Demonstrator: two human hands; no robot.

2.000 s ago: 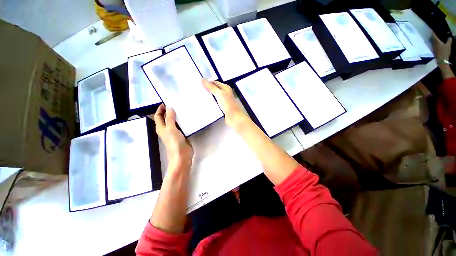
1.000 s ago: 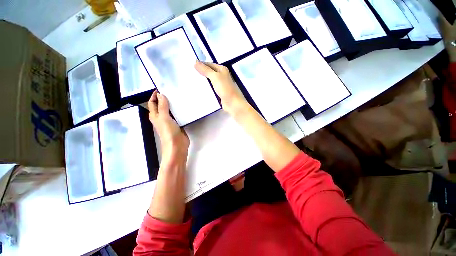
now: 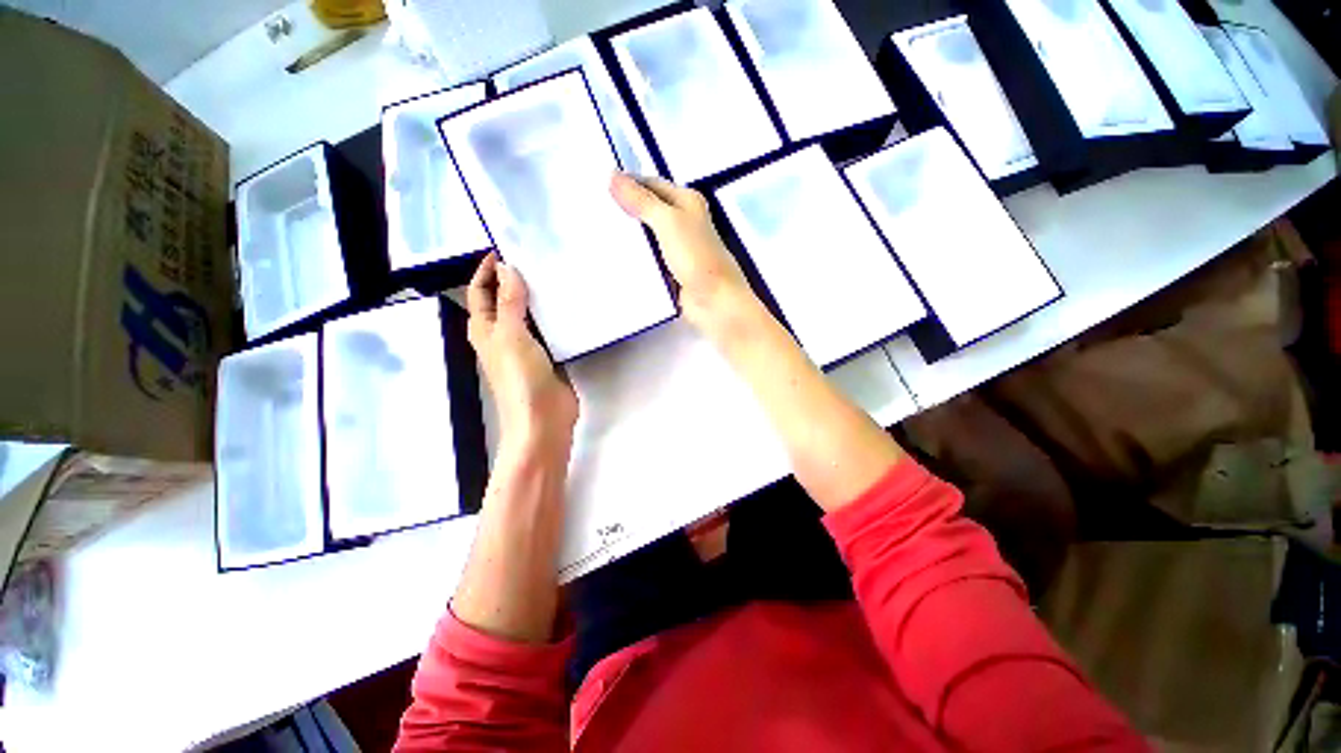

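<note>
A box base with a thin black rim and white moulded inside is held tilted above the bench in both my hands. My left hand grips its lower left edge. My right hand grips its right edge, thumb on the rim. My fingers under the box are hidden. Two box bases stand side by side at the left. More stand behind them, one partly covered by the held box. Two flat-faced boxes lie to the right of my hands.
A brown shipping carton with a blue logo stands at the left of the white bench. More boxes run along the back right. A white ribbed stack and a yellow item are at the back. Brown cartons are at the lower right.
My hands still hold the same box in nearly the same pose. The view has shifted, and the person's hand and red sleeve at the far right have left it.
</note>
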